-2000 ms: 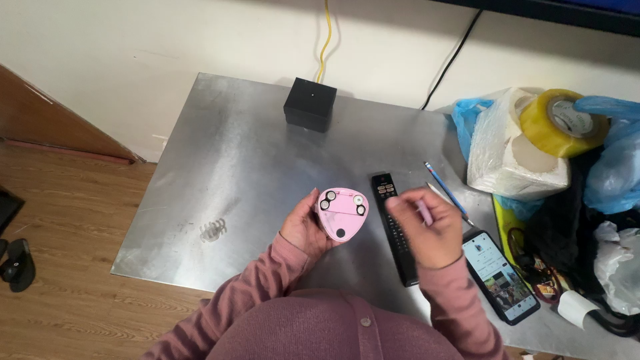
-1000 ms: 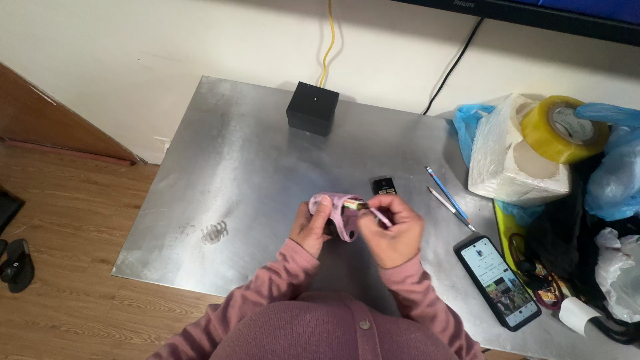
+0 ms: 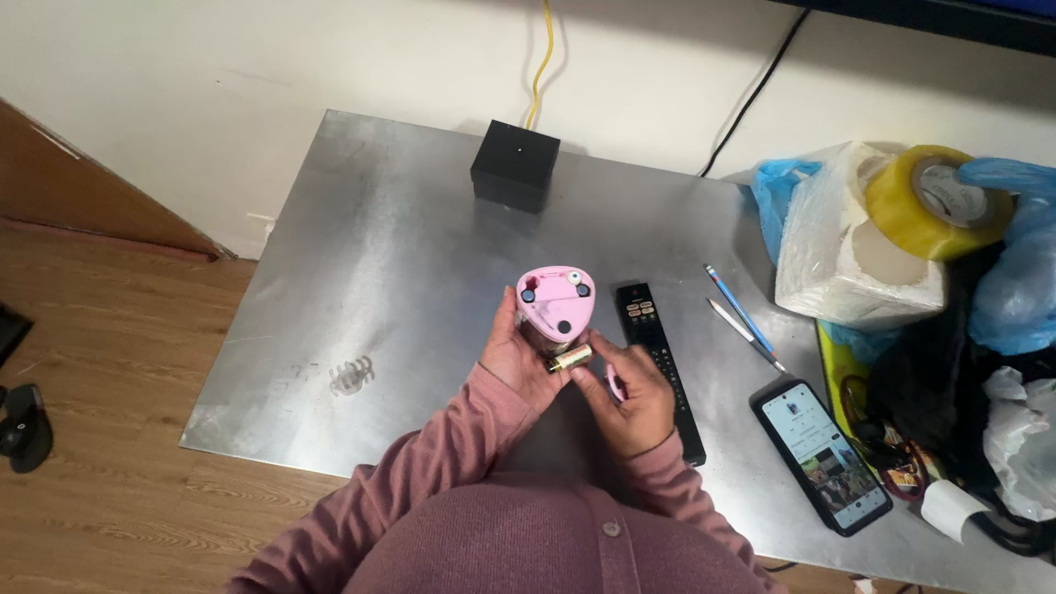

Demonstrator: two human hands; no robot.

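Note:
My left hand (image 3: 513, 363) holds a pink rounded device (image 3: 556, 307) with its underside up. Dark round pads and an uncovered battery compartment show on that underside. One battery end (image 3: 575, 279) is visible in the right-hand slot, while the left-hand slot looks dark. Just below the device, a small cylindrical battery (image 3: 571, 357) lies between my two hands, against the fingers of the left and pinched at its right end by my right hand (image 3: 631, 392). A small pink cover (image 3: 615, 384) is also tucked in my right hand.
A black remote control (image 3: 660, 363) lies beside my right hand on the metal table (image 3: 272, 330). Farther right are a blue pencil (image 3: 737, 307), a white pencil (image 3: 732, 322), a smartphone (image 3: 823, 458), a paper roll (image 3: 858, 239), yellow tape (image 3: 924, 198) and bags. A black box (image 3: 516, 165) stands at the back.
One battery has come out of the device's left-hand slot, where two ends showed two seconds ago. The device, tilted a second ago, again shows its underside. My right hand has come in close to it.

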